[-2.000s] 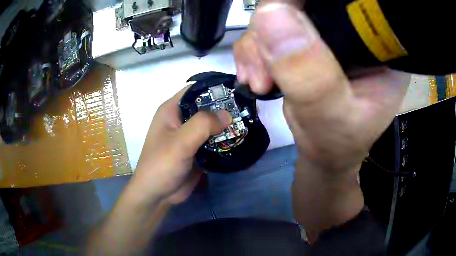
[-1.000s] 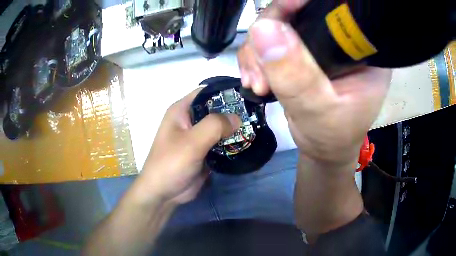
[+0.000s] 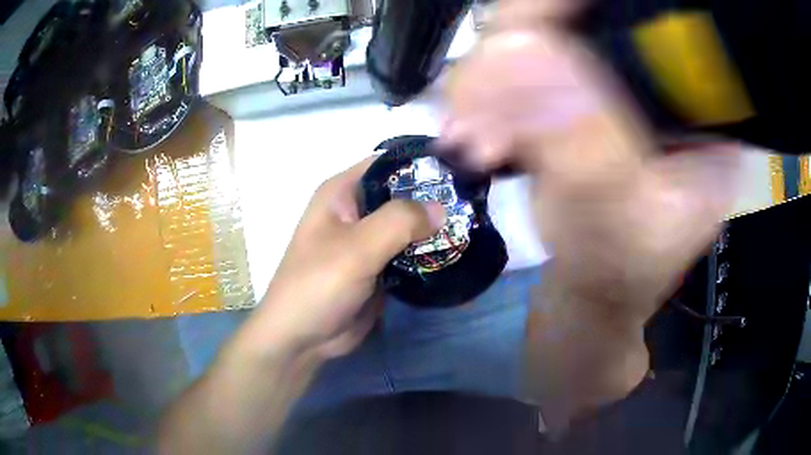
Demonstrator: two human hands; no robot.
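Note:
My left hand [image 3: 333,258] holds a round black housing [image 3: 445,283], with the thumb pressed on the circuit board [image 3: 427,185] inside it. Thin red, yellow and green lead wires [image 3: 442,256] curve along the board's lower edge. My right hand [image 3: 569,151] is blurred and is closed around a thick black electric screwdriver with a yellow band [image 3: 689,67]. Its fingers are at the upper right rim of the housing. The screwdriver's tip is hidden by the fingers and blur.
Waiting assemblies [image 3: 147,84] cluster at the upper left on orange-brown tape [image 3: 116,240]. A white screw feeder [image 3: 311,35] and a hanging black driver [image 3: 409,49] are at the back. A black bin [image 3: 756,293] is at the right, a red thing [image 3: 67,369] at the lower left.
My left hand and the housing have shifted slightly right in the picture, as has the bench behind. My right hand and screwdriver have moved right and blurred. The red thing by my right wrist no longer shows.

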